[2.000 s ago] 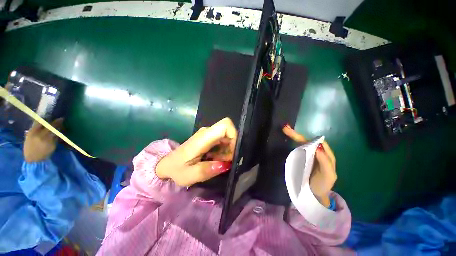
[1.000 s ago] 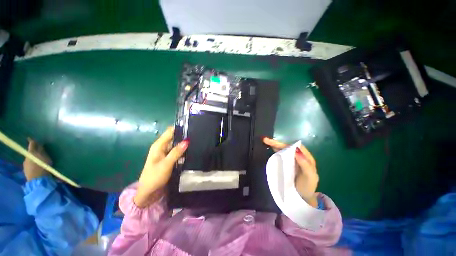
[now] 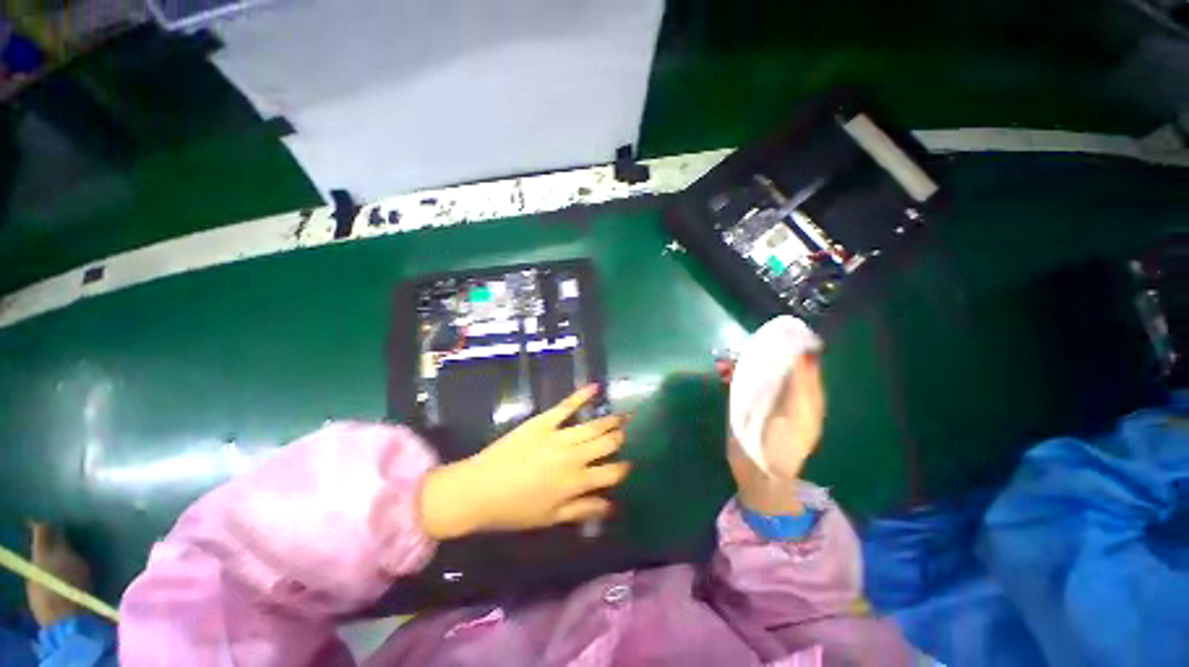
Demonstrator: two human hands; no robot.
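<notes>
An open tablet (image 3: 489, 378) lies flat on a black foam mat on the green bench, its board with a green patch at the far end. My left hand (image 3: 535, 476) reaches across the near part of the tablet, fingers spread, fingertips at its right edge; it covers the pale strip area. My right hand (image 3: 782, 424) is raised right of the tablet, apart from it, and holds a curled white liner sheet (image 3: 769, 384). Whether a small piece is at my right fingertips cannot be told.
Another open tablet (image 3: 815, 215) lies tilted on a black pad at the back right. A white board (image 3: 456, 91) hangs beyond the worn white rail (image 3: 502, 196). Blue sleeves (image 3: 1082, 521) of a coworker show at right; a hand and yellow strip show at lower left.
The tablet went from upright on edge to flat on the mat. My left hand moved from its left side across to its right edge. My right hand with the liner moved away from it. The view turned right.
</notes>
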